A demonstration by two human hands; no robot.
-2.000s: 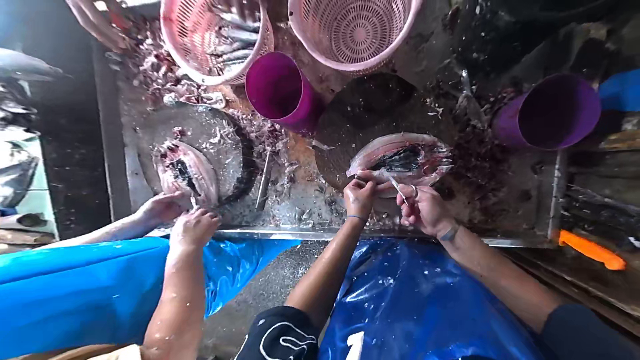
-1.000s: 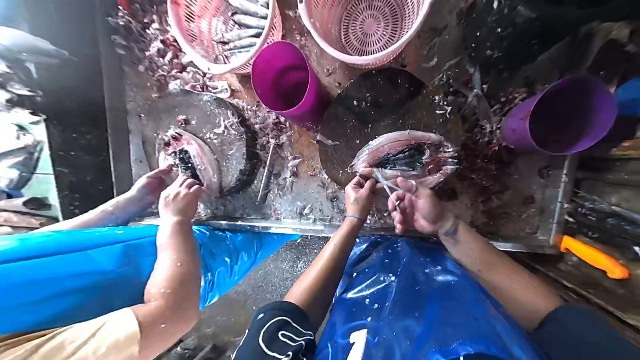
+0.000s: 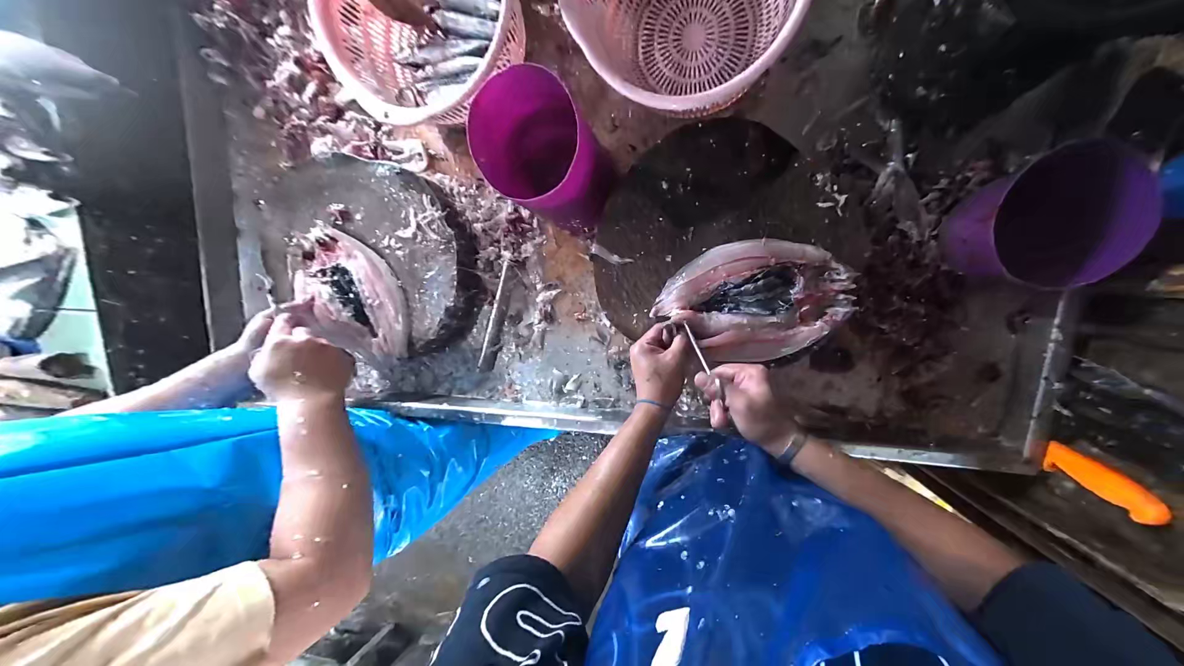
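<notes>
A split-open fish (image 3: 754, 347) with a dark belly lining lies on the round chopping block (image 3: 647, 222), overhanging its right edge. My left hand (image 3: 660, 356) pinches the near edge of the fish at its left end. Just right of it, my right hand (image 3: 751, 402) grips a thin metal tool (image 3: 696, 346), perhaps tweezers, whose tip reaches the flesh beside my left fingertips. The tool's exact kind cannot be told.
A co-worker's hands (image 3: 301, 356) work on another opened fish (image 3: 375, 287) at the left block. Purple containers (image 3: 587, 171) (image 3: 971, 231) and pink baskets (image 3: 513, 42) (image 3: 684, 102) stand behind. An orange handle (image 3: 1105, 483) lies right, outside the metal table rim (image 3: 943, 456). Scraps litter the table.
My right hand's fingers, more spread one second ago, are now closer around the tool. My left hand stays at the left end of the fish. The co-worker's hands have moved up beside their fish.
</notes>
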